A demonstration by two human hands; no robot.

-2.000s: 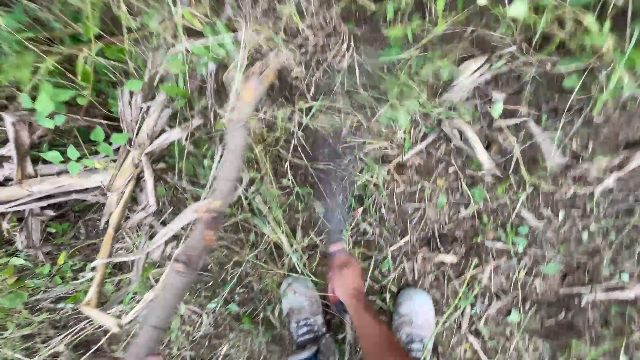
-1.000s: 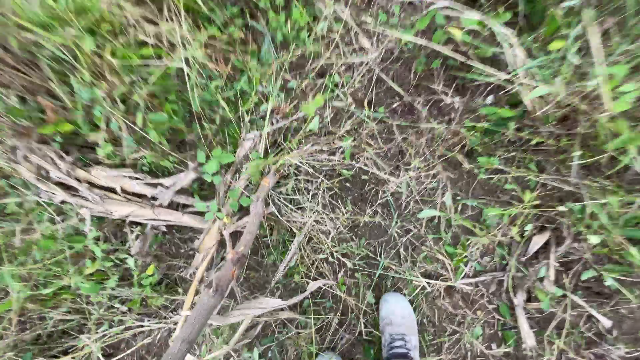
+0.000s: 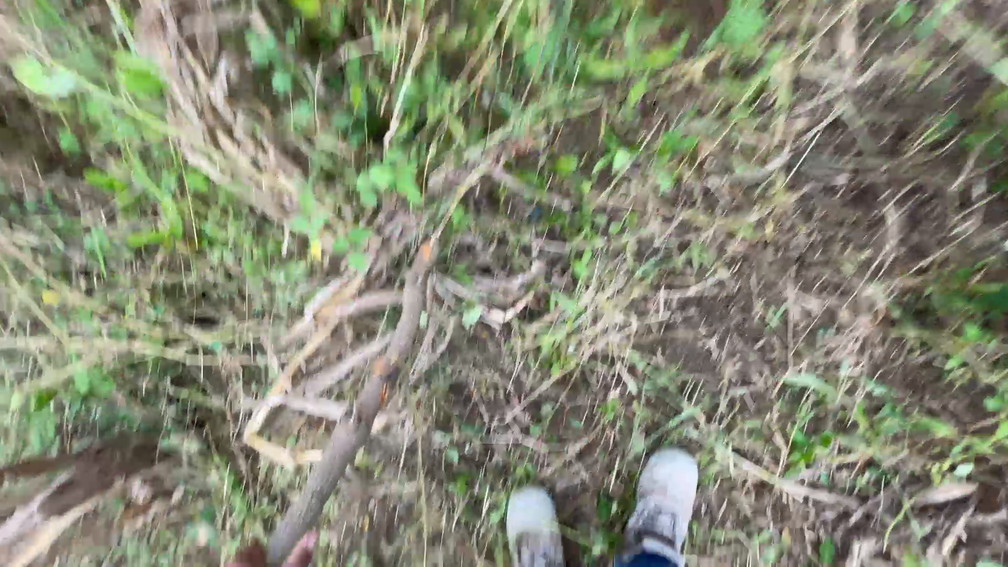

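Observation:
A long, knobbly wooden stick (image 3: 346, 441) with orange-brown cut spots slants up from the bottom edge, left of my feet. At its lower end, my left hand (image 3: 276, 554) is cut off by the frame edge, with fingers on both sides of the stick, closed around it. The stick's thin upper end lies over grass and dry stalks. My right hand is out of view, and so is anything it may hold. The view is blurred by motion.
My two shoes (image 3: 665, 492) stand on soil with cut grass at the bottom. Dry stalks (image 3: 236, 150) lie at the upper left, among green weeds (image 3: 390, 177). A dark, broken piece of wood or stalk (image 3: 71, 492) is at the lower left.
My right hand, seen two seconds ago with a blurred long-bladed tool, has gone out of view. Both shoes show again, and the view has moved over the ground.

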